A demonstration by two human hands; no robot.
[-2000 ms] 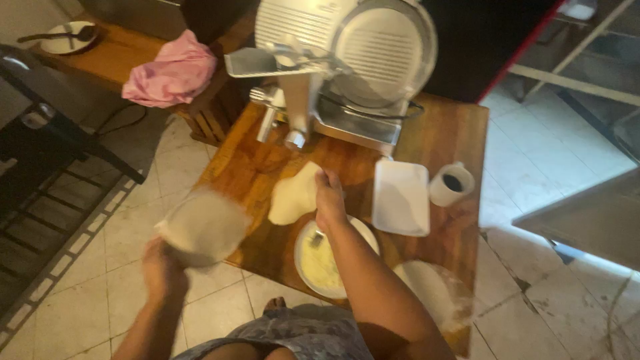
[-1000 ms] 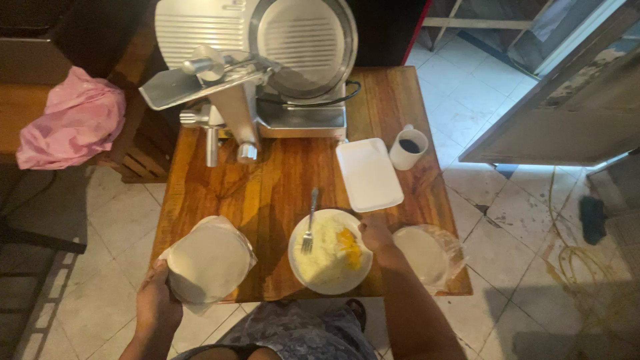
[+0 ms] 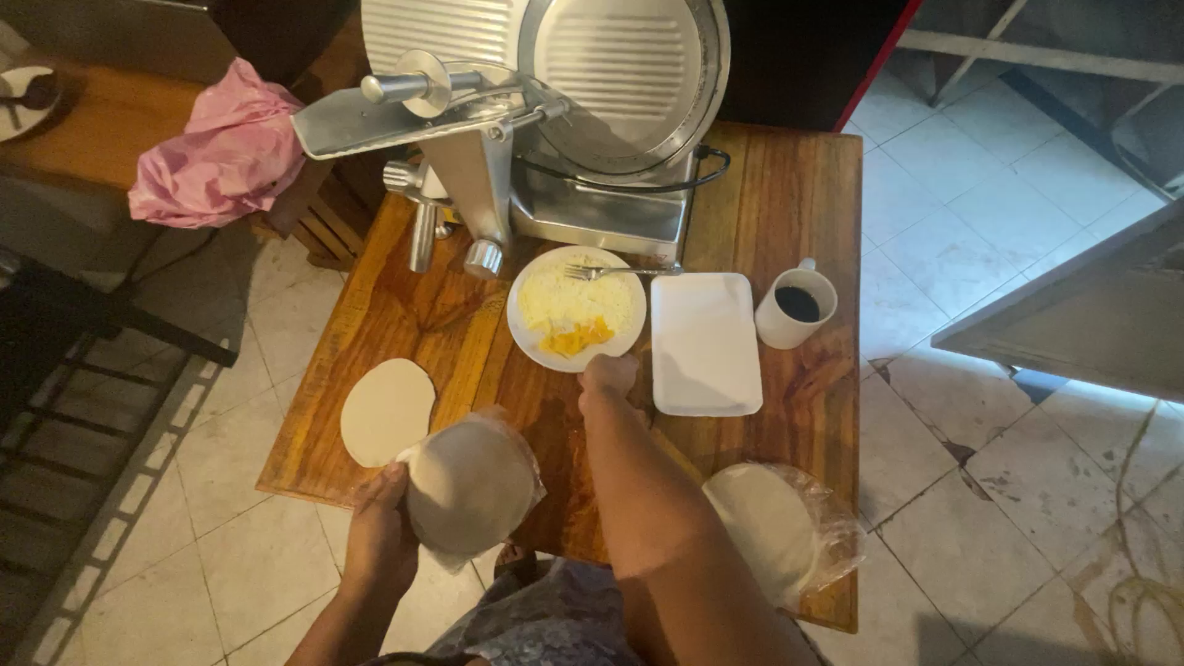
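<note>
My left hand (image 3: 384, 518) holds a stack of dough discs with plastic film (image 3: 474, 486) above the table's front edge. A single pale dough disc (image 3: 387, 413) lies flat on the wood just beyond it. The fingers of my right hand (image 3: 609, 377) are on the near rim of a white plate (image 3: 631, 344), which bears grated cheese (image 3: 560, 301) and an orange-yellow food (image 3: 578, 337). A fork (image 3: 624, 271) rests across the plate's far side, its handle over the rim. More dough discs in plastic film (image 3: 763, 527) lie at the front right, partly behind my right forearm.
A metal meat slicer (image 3: 610, 83) stands at the back of the wooden table (image 3: 499, 393). Right of the plate are a white foam tray (image 3: 706, 344) and a white mug (image 3: 797, 305) with dark liquid. A pink plastic bag (image 3: 222, 153) lies on the bench at left.
The plate with the fork has moved away from the front edge toward the slicer, with my right hand at its rim. The dough disc that my right hand held two seconds ago lies on the table.
</note>
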